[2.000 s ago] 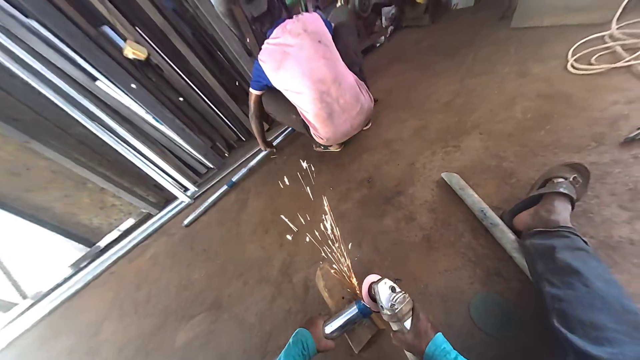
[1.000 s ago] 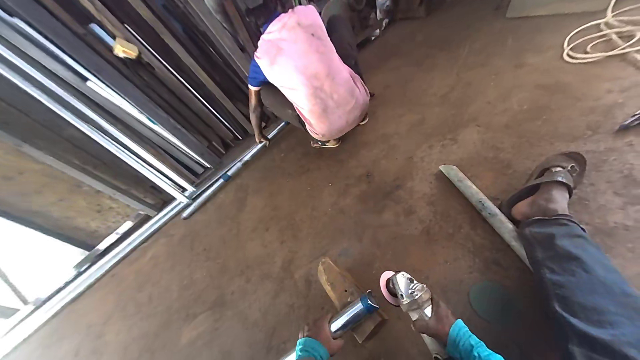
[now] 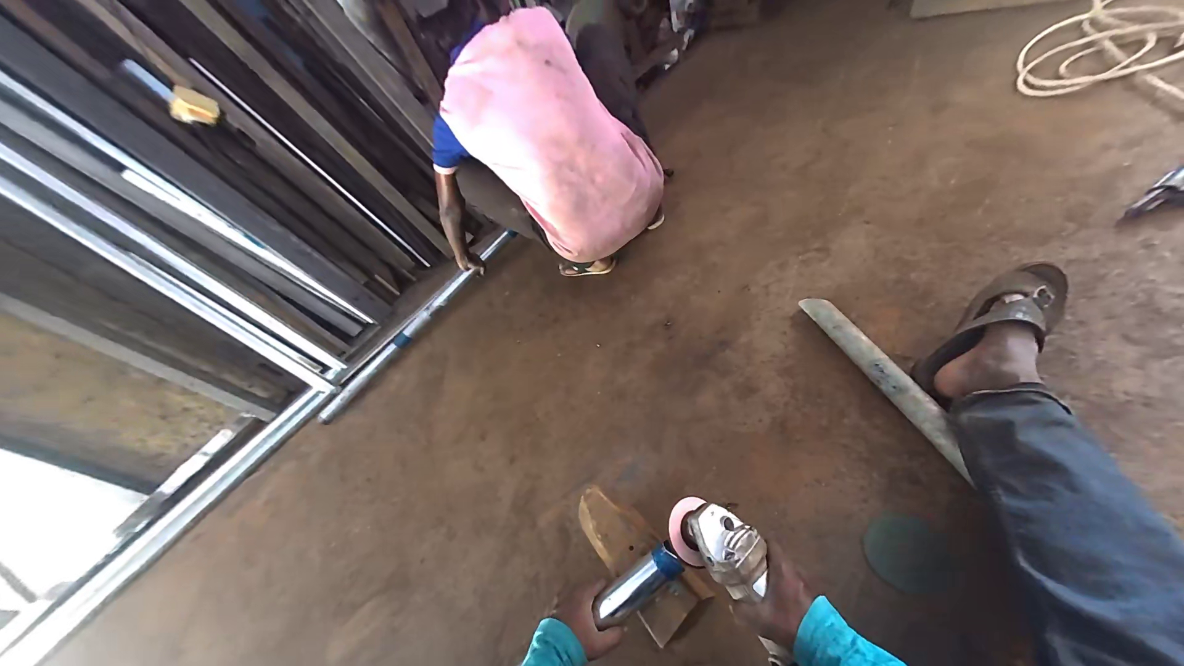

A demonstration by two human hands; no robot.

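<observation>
An angle grinder [image 3: 733,548] with a pink disc [image 3: 685,531] is gripped in my right hand [image 3: 779,597] at the bottom centre. My left hand [image 3: 586,622] holds a shiny metal pipe [image 3: 633,586] whose far end carries a blue band [image 3: 665,561]. The disc's edge is at or very near that banded end; whether they touch I cannot tell. No sparks show. Beneath the pipe lies a piece of wood [image 3: 615,530] on the floor.
A person in a pink top [image 3: 555,129] squats ahead, one hand at a long metal pipe [image 3: 365,372] beside stacked metal bars [image 3: 231,222]. A loose metal length [image 3: 879,375] lies by my sandalled foot [image 3: 994,351]. Coiled rope [image 3: 1091,51] lies at the upper right.
Sparks flew from the disc two seconds ago and have stopped. The grinder stood apart from the pipe end one second ago; its disc is now close against it.
</observation>
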